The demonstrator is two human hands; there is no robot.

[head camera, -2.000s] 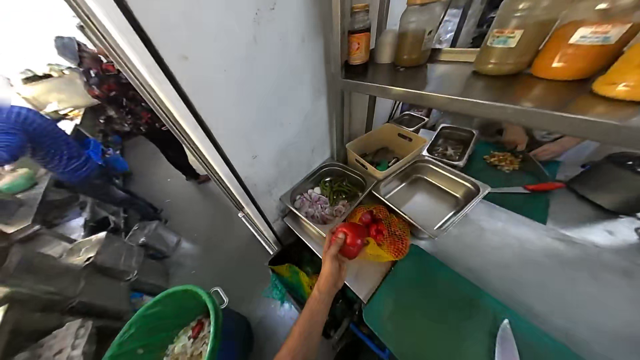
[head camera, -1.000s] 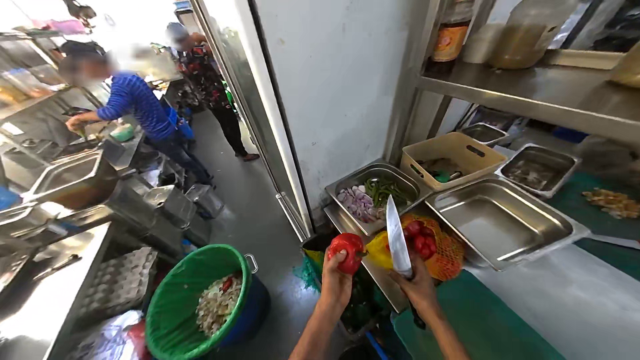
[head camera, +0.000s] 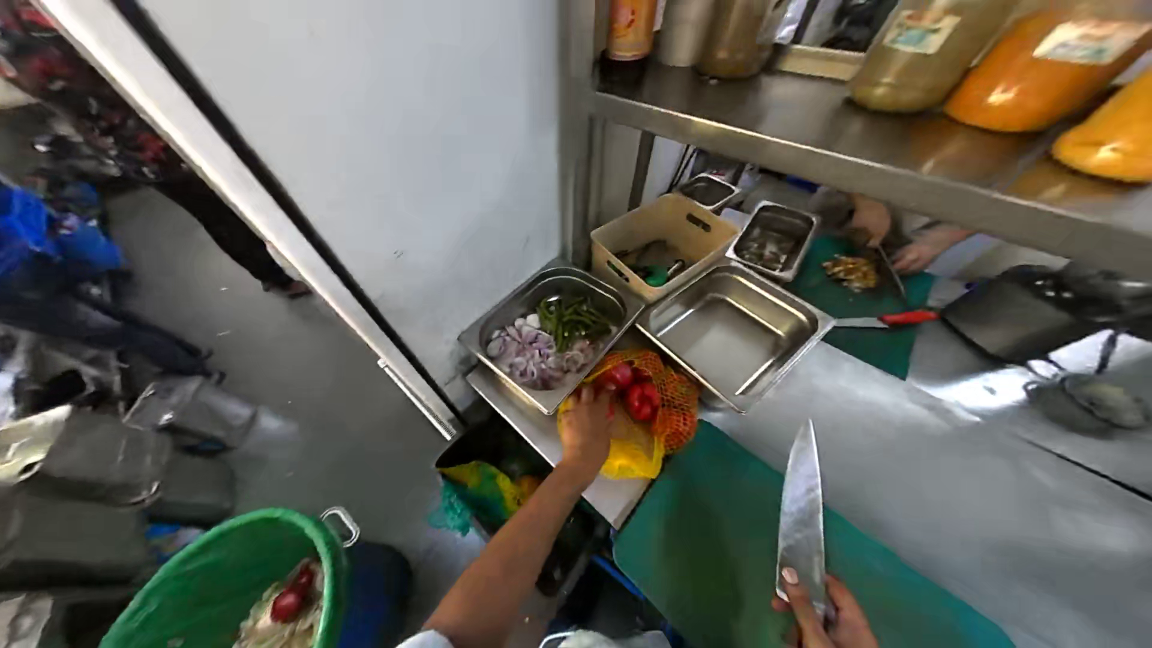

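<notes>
My left hand reaches to the yellow and orange mesh bag, its fingers at the red bell peppers there; whether it grips one is hidden. At the lower right my right hand holds a kitchen knife, blade pointing up, over the green cutting board. A steel pan with sliced onions and green chillies stands behind the bag. To its right sits a bare steel tray.
A beige plastic basket stands against the wall corner, near a small steel pan. Across the counter, another person's hands work with a knife over chopped food. A steel shelf holds jars. A green bin stands at lower left.
My left hand held a red pepper a second ago; now it is at the mesh bag. My right hand has moved right with the knife, over the board. The view has swung right.
</notes>
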